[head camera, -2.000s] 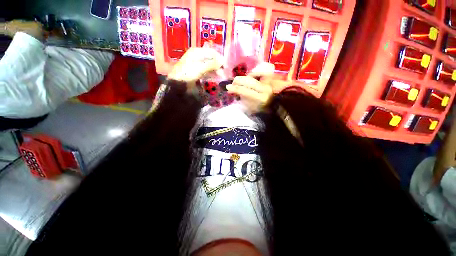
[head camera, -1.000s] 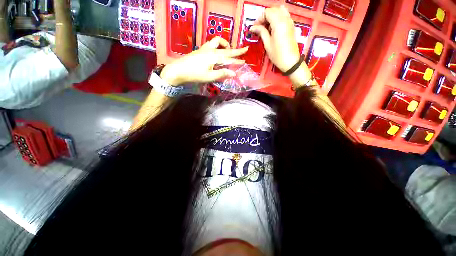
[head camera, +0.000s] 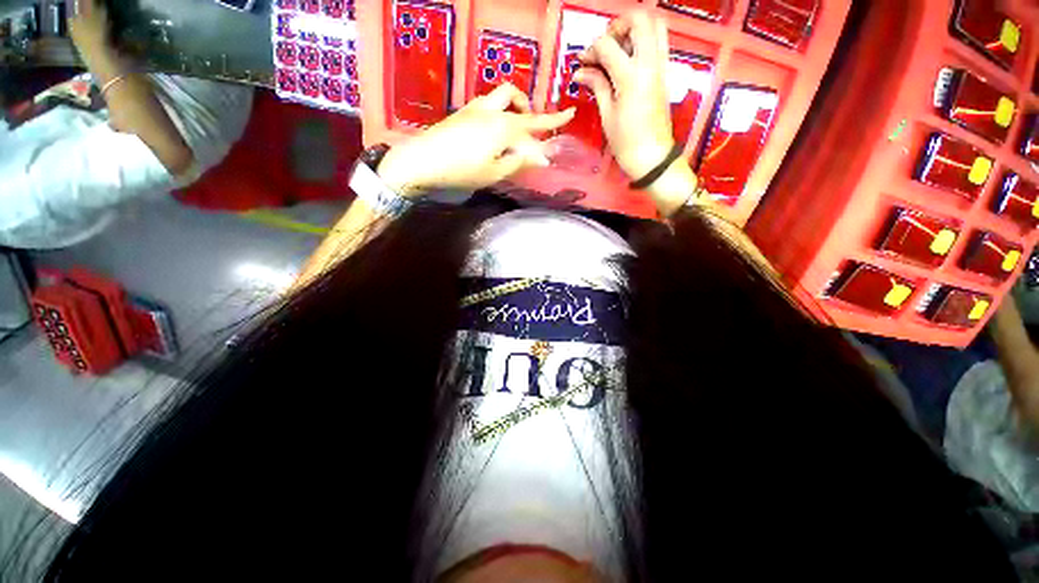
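Observation:
A glossy red phone back cover (head camera: 582, 123) lies in the third pocket of the coral-red work tray (head camera: 464, 51). My right hand (head camera: 633, 97) is over its upper end, fingertips bent down at the dark round dots of the camera area (head camera: 572, 82). Whether the fingers pinch a small piece is hidden. My left hand (head camera: 479, 142) is over the tray's front edge, fingers pointing at the cover's lower part. A clear pinkish sheet (head camera: 558, 171) hangs below the left fingers; the grip on it is not clear. Two covers to the left (head camera: 420, 68) (head camera: 505, 66) show dark camera dots.
A sheet with rows of camera lens pieces (head camera: 317, 51) lies left of the tray. A neighbouring tray (head camera: 849, 228) at right holds red parts with yellow tabs. A co-worker's arm and pale sleeve (head camera: 125, 142) are at left, another person's sleeve (head camera: 1003, 421) at lower right.
Both hands have come up from the sheet near my chest to the third cover. Over the last second they have barely moved. The co-worker's arm at left has shifted.

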